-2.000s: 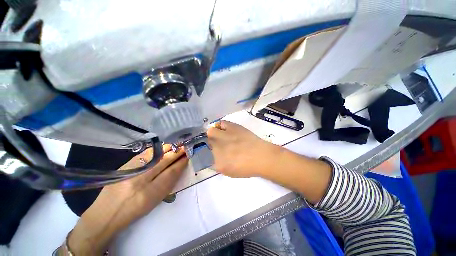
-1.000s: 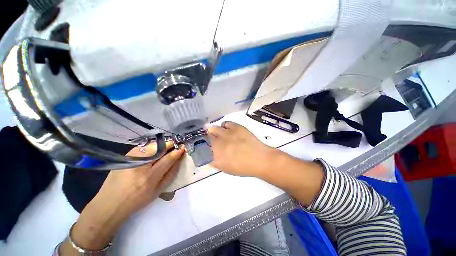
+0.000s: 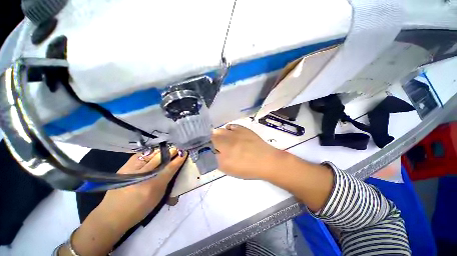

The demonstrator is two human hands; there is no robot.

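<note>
The white sewing machine head with a blue stripe fills the upper view. A black cut panel lies on the bed left of the needle area. My left hand lies flat on it, fingertips beside the presser foot. The panel's edge shows along the near side of my hand. My right hand is at the right of the grey guard, fingers curled. Its fingertips are partly hidden behind the guard, and I cannot tell if they grip anything. The needle is hidden behind the ribbed grey knob.
Black fabric strips and slim black snips lie right of the needle. Card notes hang from the head. The measuring tape runs along the front edge. Blue bins and a red crate are at the lower right.
The panel's edge now shows on the near side of my left hand, where bare table showed before. My right hand stays beside the guard. The camera view has shifted slightly.
</note>
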